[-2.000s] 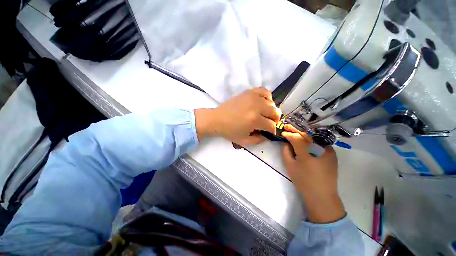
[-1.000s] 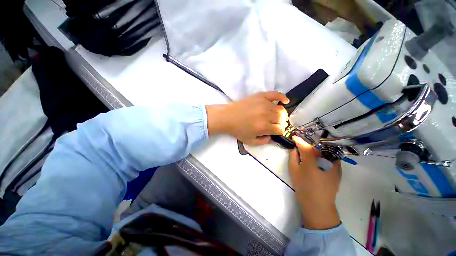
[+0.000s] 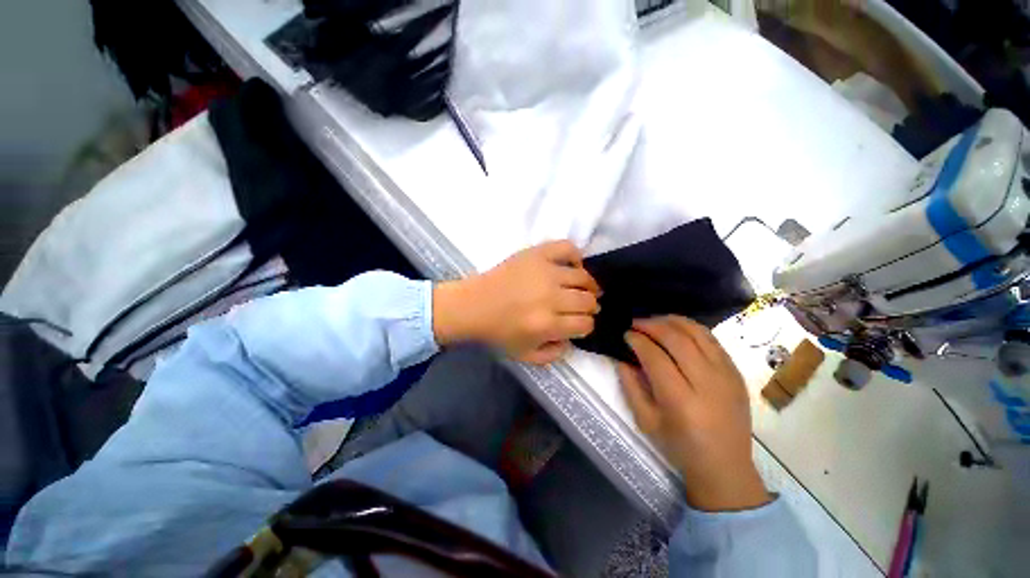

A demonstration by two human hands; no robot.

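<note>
A black end piece [image 3: 674, 274] lies spread flat left of the needle area, its far right corner close to the lit presser foot [image 3: 770, 303]. A white panel [image 3: 587, 147] runs back from it across the table. My left hand [image 3: 537, 303] grips the left edge of the black piece near the table edge. My right hand [image 3: 691, 395] has its fingertips on the piece's near edge; the thumb is partly hidden, and I cannot tell if it pinches the cloth. The white sewing machine head [image 3: 943, 215] stands to the right.
A tan block [image 3: 793, 375] sits beside the foot. Pens [image 3: 907, 531] lie at the lower right. Black-edged pieces [image 3: 390, 57] lie at the table's far left. Stacked white and black panels [image 3: 147, 231] rest on a lower pile at left. The measuring-scale edge [image 3: 384, 192] runs diagonally before me.
The black piece has come left, away from the needle, and is spread open. Both hands have moved away from the foot with it. The tan block is now uncovered. The camera view has shifted.
</note>
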